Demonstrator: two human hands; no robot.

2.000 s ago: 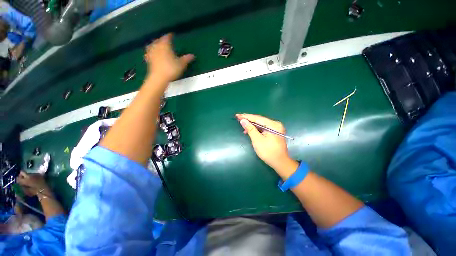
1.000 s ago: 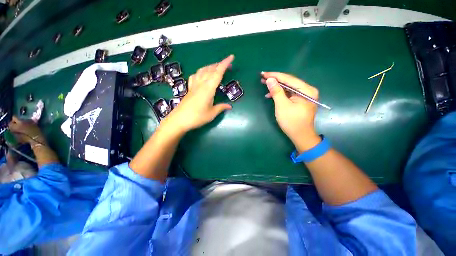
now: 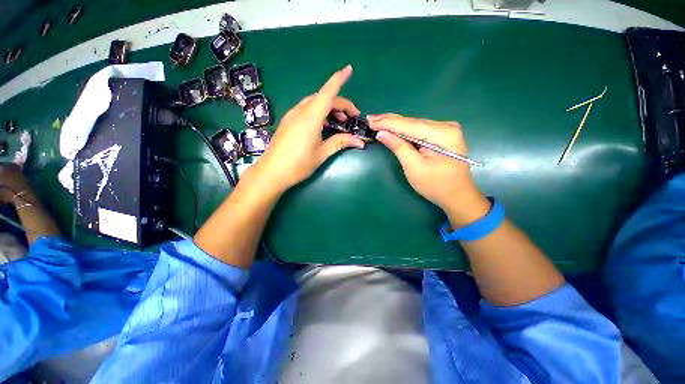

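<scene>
A small dark watch case assembly (image 3: 354, 129) is held above the green mat in front of me. My left hand (image 3: 304, 142) grips it from the left between thumb and fingers, index finger raised. My right hand (image 3: 432, 154) holds a thin silver tweezers or metal pick (image 3: 439, 148) between thumb and fingers, its back end pointing right. The right fingertips touch or nearly touch the unit's right side. The tool's working tip is hidden by the fingers. Several similar square units (image 3: 245, 78) are clustered left of my left hand.
A black box (image 3: 128, 165) with a white logo stands left, with a white cloth (image 3: 94, 112) and black cords. Yellow thin sticks (image 3: 578, 127) lie right. A black tray (image 3: 665, 97) is at the right edge. Neighbours' blue sleeves show both sides. A white rail (image 3: 360, 11) runs behind.
My left hand reached over the rail earliest, then came back beside a unit on the mat. Now it grips that unit, and my right hand with the tool has moved left to meet it.
</scene>
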